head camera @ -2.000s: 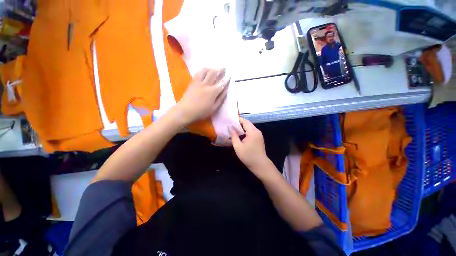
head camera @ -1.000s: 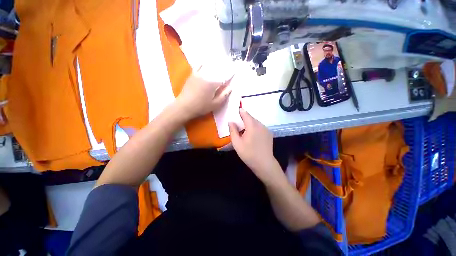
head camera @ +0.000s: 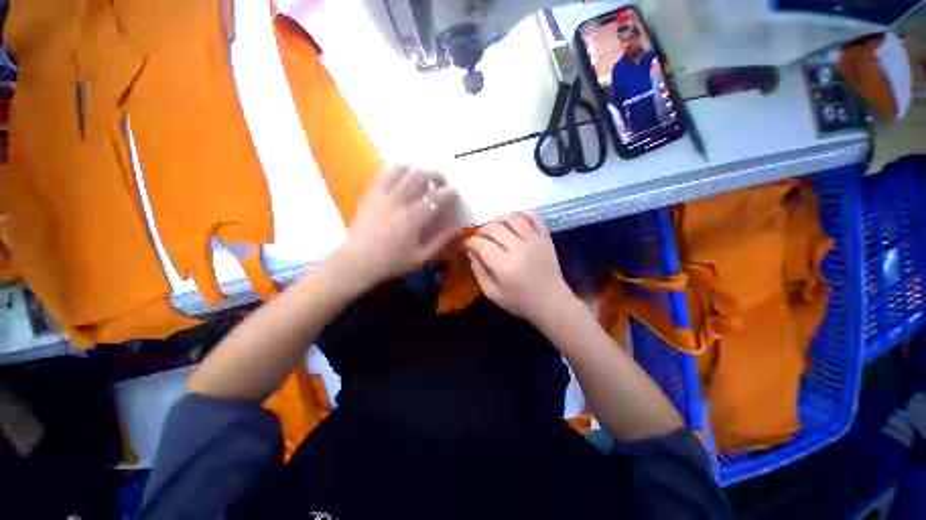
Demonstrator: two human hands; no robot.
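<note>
An orange piece (head camera: 459, 287) hangs over the table's front edge between my hands. My left hand (head camera: 408, 218) lies over its upper part, fingers bent, and partly hides it. My right hand (head camera: 516, 262) pinches its right side near the edge. A long orange panel (head camera: 330, 122) runs from the upper left down to my left hand; whether it joins the held piece is hidden. The sewing machine's needle area (head camera: 470, 76) is above my hands, beside a bright glow.
Large orange panels (head camera: 71, 203) cover the table's left. Black-handled shears (head camera: 572, 132), a smartphone (head camera: 632, 86), a slim dark tool (head camera: 695, 132) and a dark-handled tool (head camera: 742, 80) lie at right. A blue basket (head camera: 851, 295) holding orange pieces stands right of my lap.
The pale face seen between my hands is now out of sight, and orange shows there. My hands are closer together at the edge. The view has shifted, so the machine and phone sit higher.
</note>
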